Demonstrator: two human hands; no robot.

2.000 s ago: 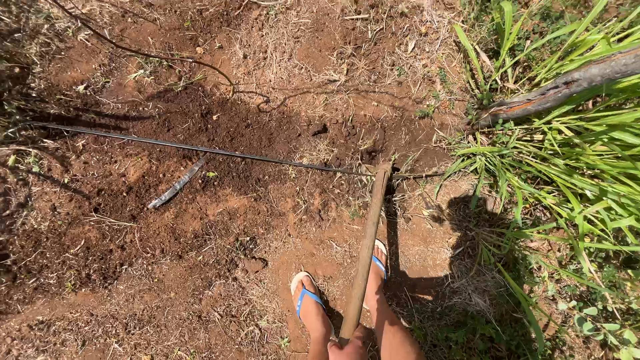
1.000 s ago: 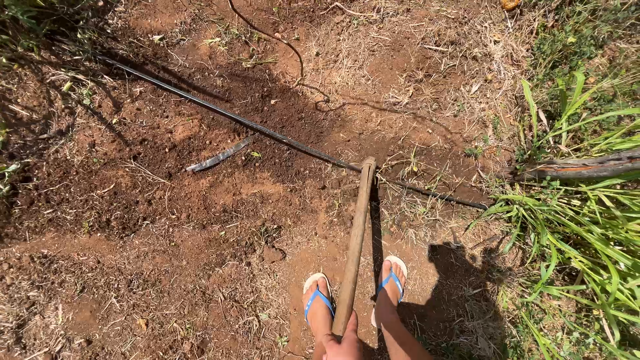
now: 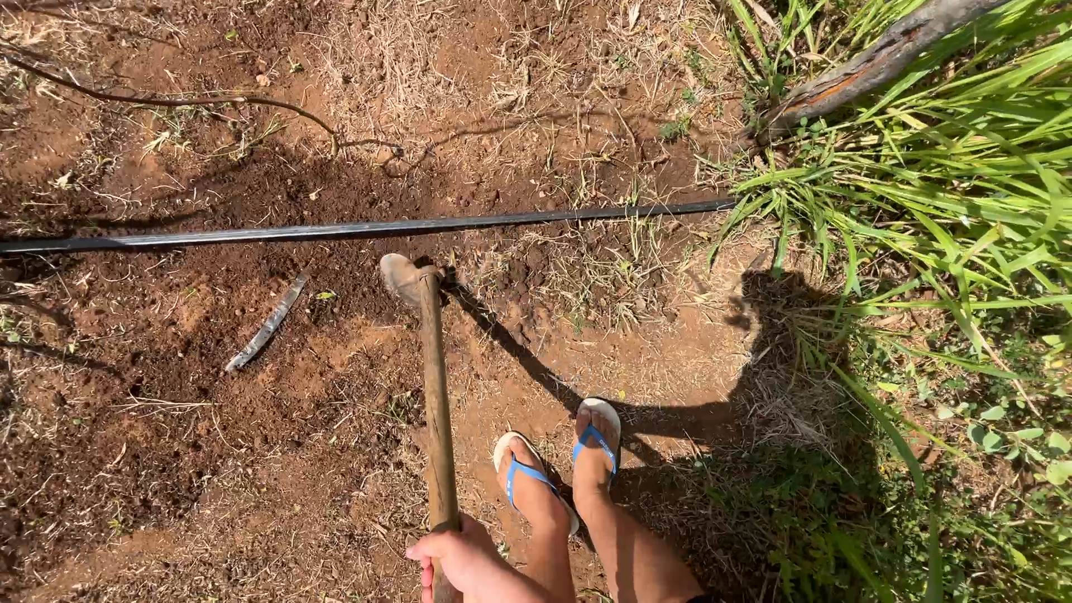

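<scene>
My right hand (image 3: 459,557) is closed around the lower part of a long wooden handle (image 3: 437,394), at the bottom centre of the head view. At the handle's far end, a hoe's rounded, soil-covered metal blade (image 3: 400,278) points left, just on the near side of a black irrigation hose (image 3: 352,229). Whether the blade touches the ground I cannot tell. The hose runs across the reddish soil from the left edge into the grass. Left of the hoe lies a short curved grey strip (image 3: 268,325). My left hand is out of view.
My feet in blue-strapped flip-flops (image 3: 596,435) stand right of the handle. Tall green grass (image 3: 938,209) and a slanting wooden trunk or branch (image 3: 871,71) are at the upper right. A thin brown stem (image 3: 201,101) arches over the soil at the upper left. My shadow falls to the right.
The hoe's head has moved left relative to my feet, and its blade now shows beside the handle. My right hand has kept hold of the handle. The view has turned somewhat.
</scene>
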